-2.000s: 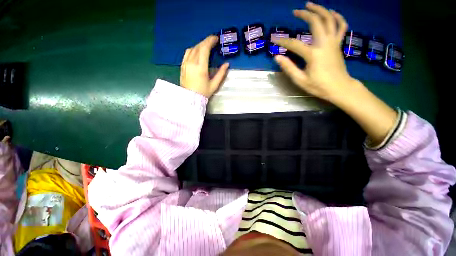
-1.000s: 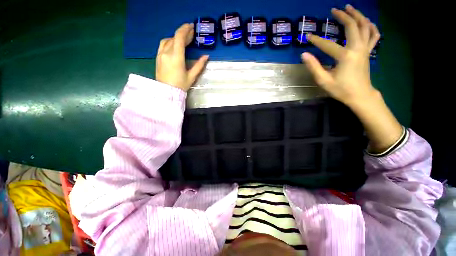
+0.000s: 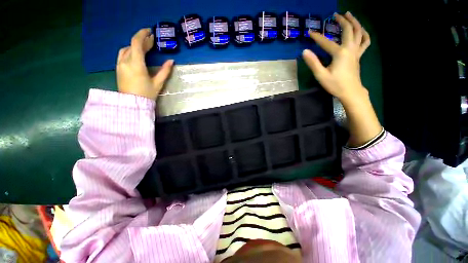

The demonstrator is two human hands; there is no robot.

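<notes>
Several black smartwatch bodies (image 3: pixel 244 31) with lit screens, pinkish-white and blue blocks, stand in a row on the blue mat (image 3: pixel 118 31). My left hand (image 3: pixel 136 69) is at the left end of the row, fingers apart, index fingertip beside the leftmost body; it holds nothing. My right hand (image 3: pixel 341 59) is spread over the right end, a finger on or just above the second body from the right; it grips nothing I can see. Its fingers partly cover the last bodies.
A pale shiny strip (image 3: pixel 231 85) lies between the mat and a black foam tray (image 3: pixel 244 123) with two rows of empty square pockets. The tray is tilted. A red tray edge (image 3: pixel 46 226) shows at lower left. White cloth (image 3: pixel 444 192) is at right.
The view has shifted right, so mat, strip and tray appear further left. My right hand has moved along the row to its right end. My left hand stays at the left end.
</notes>
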